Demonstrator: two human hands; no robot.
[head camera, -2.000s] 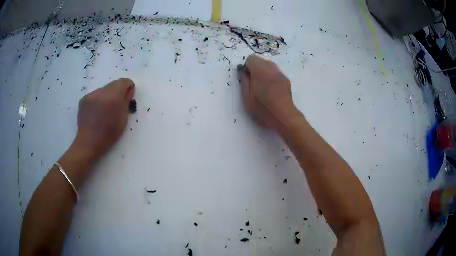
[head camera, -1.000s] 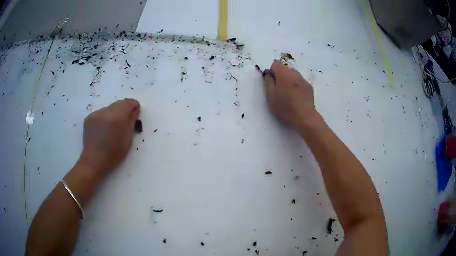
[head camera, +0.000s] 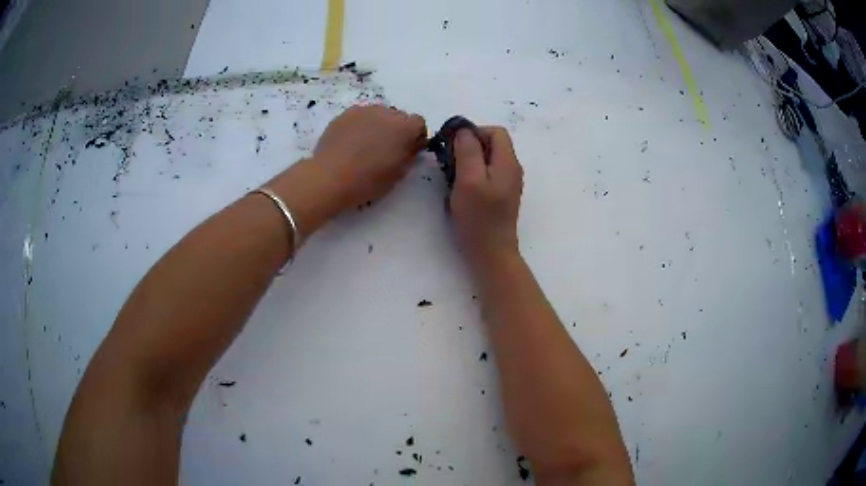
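My right hand (head camera: 489, 185) grips a dark grey-brown lump (head camera: 454, 142) between thumb and fingers, above the white table (head camera: 380, 342). My left hand (head camera: 372, 147) is just left of it, fingers closed, with the fingertips at a small dark bit next to the lump. What lies inside the left fist is hidden. Dark crumbs (head camera: 408, 471) are scattered on the table. A band of dark residue (head camera: 142, 95) runs along the board edge at the far left.
A grey board (head camera: 104, 38) lies at the far left, beside yellow tape (head camera: 333, 33). A thinner yellow strip (head camera: 682, 62) and a grey object (head camera: 726, 19) are far right. Blue (head camera: 836, 271) and red (head camera: 848, 368) items and cables (head camera: 788, 109) line the right edge.
My left hand has moved right and away from me, up to my right hand. My right hand has turned, so the lump now shows. The view has shifted somewhat.
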